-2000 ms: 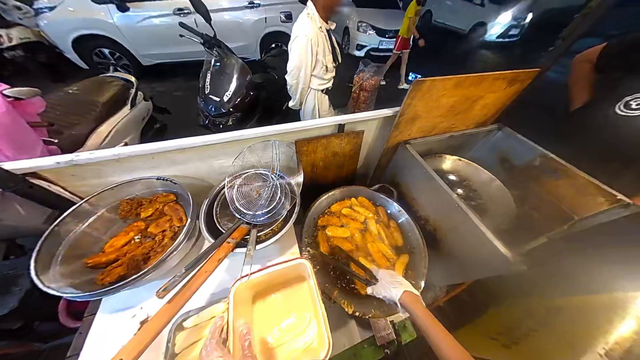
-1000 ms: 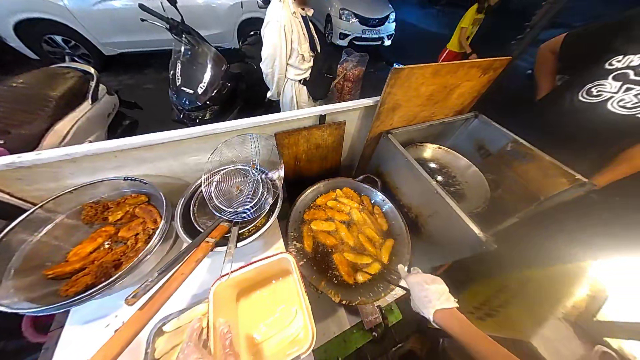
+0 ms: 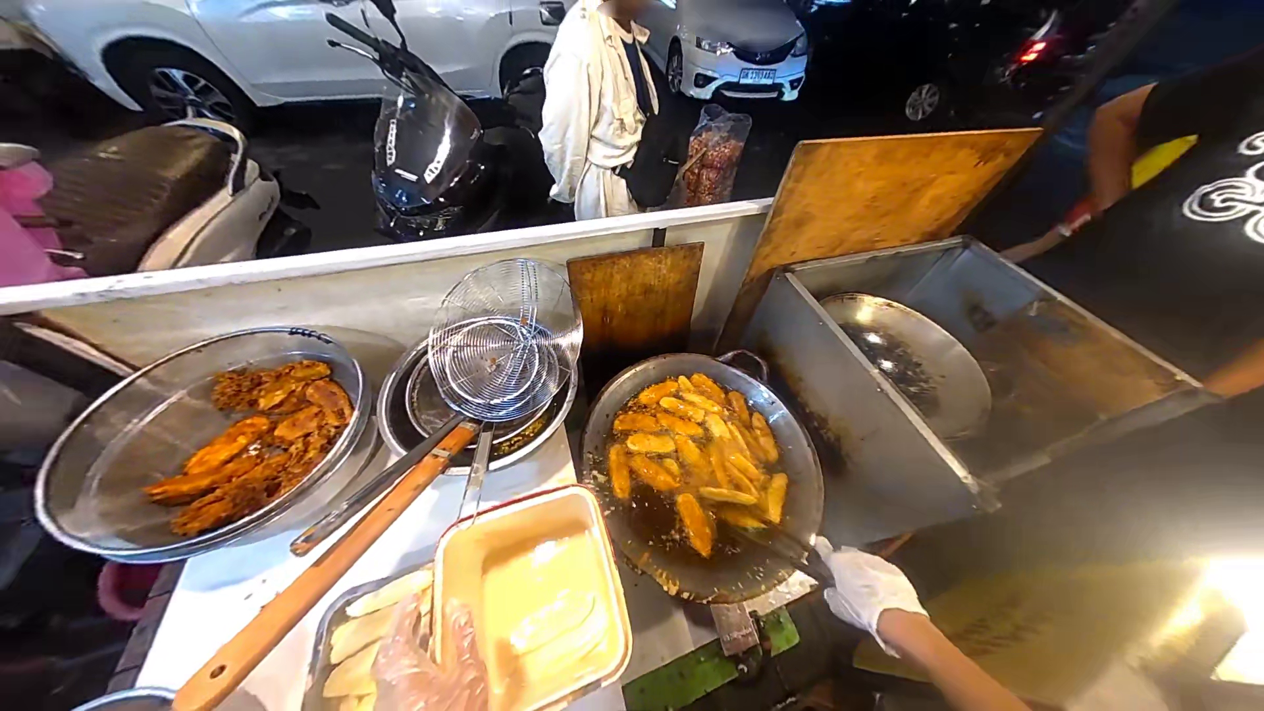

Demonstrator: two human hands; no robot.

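My right hand [image 3: 869,592], in a white glove, grips the handle of a dark metal utensil [image 3: 785,548] whose far end is in the oil of a wok [image 3: 637,543]. Several golden battered pieces [image 3: 696,523] fry in that wok. My left hand [image 3: 430,657], in a clear plastic glove, is at the left rim of a rectangular tub [image 3: 617,612] of pale yellow batter [image 3: 553,612]; its fingertips overlap the rim. Left of the tub lies a tray of pale peeled pieces [image 3: 355,642], partly hidden by that hand.
A mesh basket [image 3: 74,474] holds browned fried pieces. Wire skimmers [image 3: 494,365] rest over a bowl [image 3: 390,415], near a long wooden handle [image 3: 326,573]. A metal box [image 3: 879,474] with another pan [image 3: 953,355] stands right. Beyond the ledge [image 3: 395,252] is a person [image 3: 592,109]; another [image 3: 1185,197] stands right.
My right hand, over the wok's lower right edge two seconds ago, is now outside its rim, still with the utensil. The fried pieces lie differently. My left hand stays at the tub.
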